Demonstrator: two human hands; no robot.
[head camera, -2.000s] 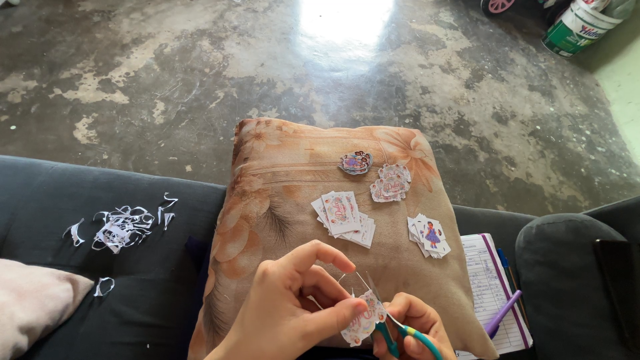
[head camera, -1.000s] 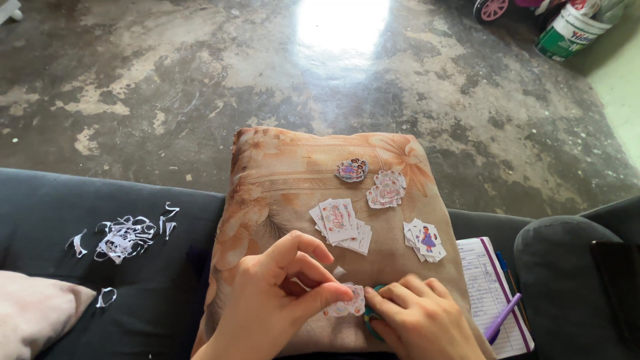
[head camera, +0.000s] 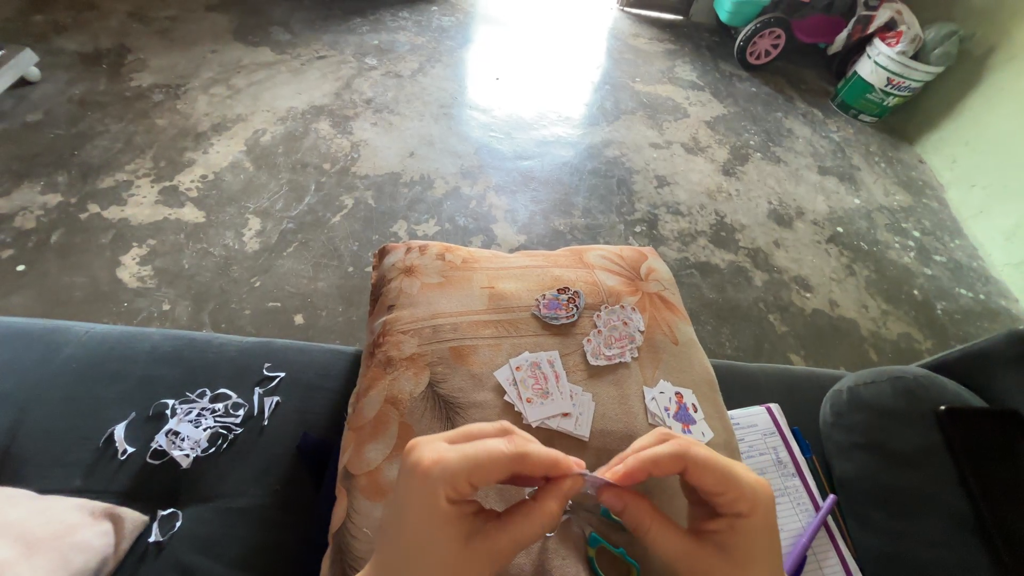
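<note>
Between their fingertips my left hand (head camera: 488, 488) and my right hand (head camera: 688, 496) pinch a small paper piece (head camera: 592, 482), seen nearly edge-on over a floral cushion (head camera: 480, 320). Teal-handled scissors (head camera: 612, 554) lie on the cushion beneath my right hand, their blades mostly hidden. Part of a pale cutout shows behind my left fingers. Beyond my hands rest a stack of rectangular printed cards (head camera: 544, 392), a pile of trimmed lettered cutouts (head camera: 616, 334), a small pile of trimmed figure cutouts (head camera: 558, 306) and, at the right, uncut figure cards (head camera: 678, 412).
White paper scraps (head camera: 196, 428) lie on the dark sofa (head camera: 64, 384) at left, near a pale pillow (head camera: 60, 532). A written notebook (head camera: 772, 456) with a purple pen (head camera: 810, 534) is at right. A bucket (head camera: 884, 80) and a pink-wheeled toy vehicle (head camera: 764, 44) stand on the floor.
The scissors, in my right hand two seconds ago, now lie on the cushion. My right hand has come up to meet my left at the small paper piece.
</note>
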